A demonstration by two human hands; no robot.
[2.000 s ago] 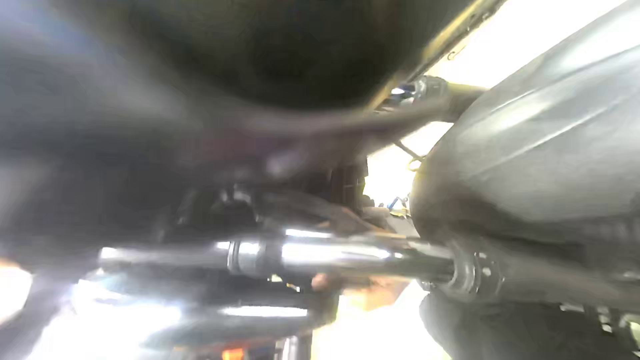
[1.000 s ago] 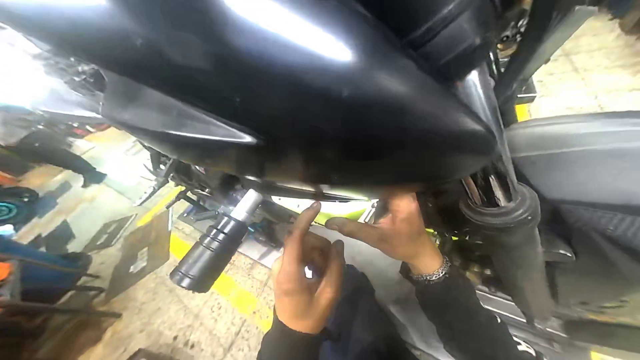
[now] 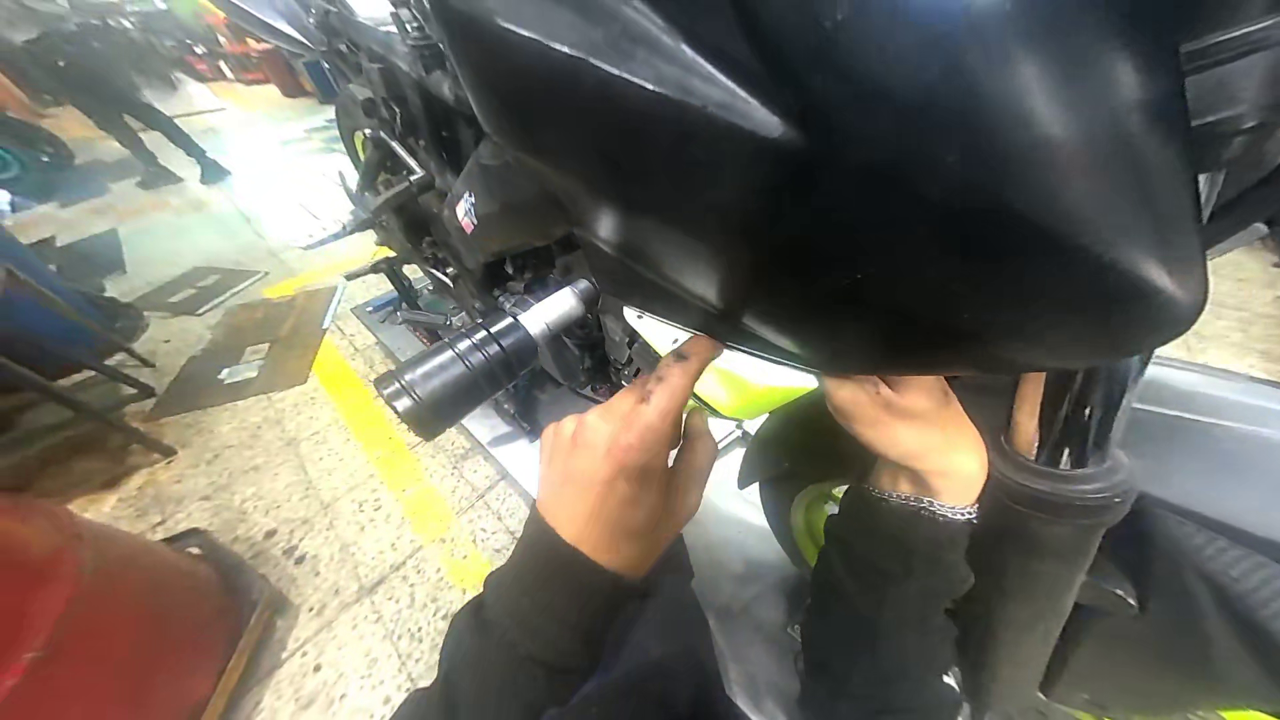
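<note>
A black motorcycle body panel (image 3: 880,200) fills the upper right. My left hand (image 3: 635,450) touches its lower edge with the index finger, beside a white and yellow-green panel (image 3: 745,385). Further right, my right hand (image 3: 905,430), with a chain bracelet at the wrist, reaches up under the same edge; its fingertips are hidden there. Left of my left hand a black cylindrical crash slider (image 3: 460,375) with a silver-coloured neck sticks out from the motorcycle. A front fork tube (image 3: 1085,420) stands right of my right hand.
A red drum (image 3: 110,610) stands at the lower left, near a blue container (image 3: 40,290) and a metal frame. Flat dark sheets (image 3: 250,350) lie on the tiled floor beside a yellow line (image 3: 400,470). A person (image 3: 130,110) is at the upper left. The front wheel is at right.
Compared with one second ago, my left index finger has come up against the panel's lower edge, and my right hand's fingers are now hidden under it. The view has shifted.
</note>
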